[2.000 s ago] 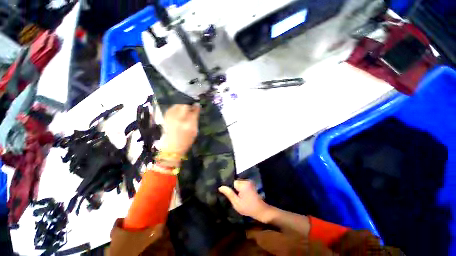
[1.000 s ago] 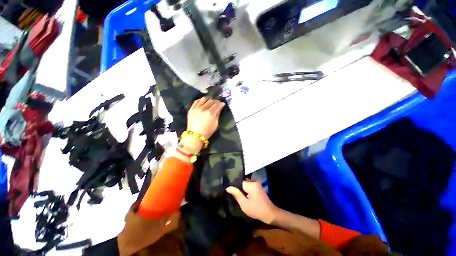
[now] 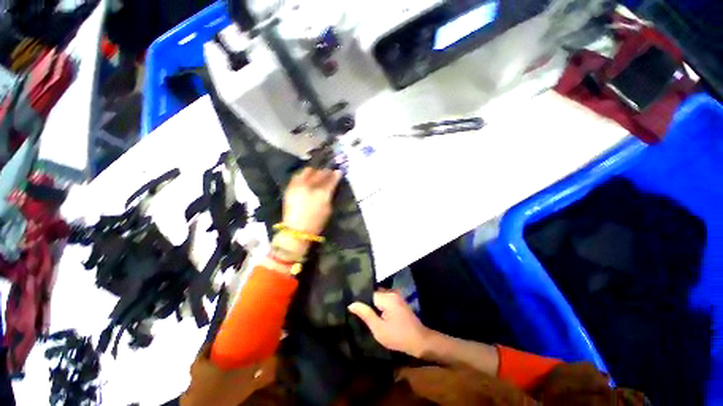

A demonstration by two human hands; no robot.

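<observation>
A camouflage panel (image 3: 341, 273) runs from under the sewing machine head down over the table's front edge. My left hand (image 3: 309, 198) lies on the panel just in front of the presser foot area (image 3: 337, 151), fingers bent down on the cloth. The fingertips are blurred, so I cannot tell if they pinch it. My right hand (image 3: 395, 321) grips the panel's right edge lower down, near the lap, thumb on top. The white sewing machine (image 3: 380, 111) has a dark control panel with a lit screen (image 3: 466, 25).
Black webbing pieces (image 3: 139, 266) lie left of the panel, with a smaller dark pile (image 3: 73, 369) near the table's left edge. Thread snips (image 3: 448, 127) lie right of the needle. A blue bin (image 3: 515, 230) holds dark pieces at right. A phone (image 3: 646, 78) rests on dark red cloth (image 3: 591, 75).
The view shifts right, then back left. My left hand stays on the panel near the needle, with its fingers shifting slightly. My right hand keeps its hold on the edge.
</observation>
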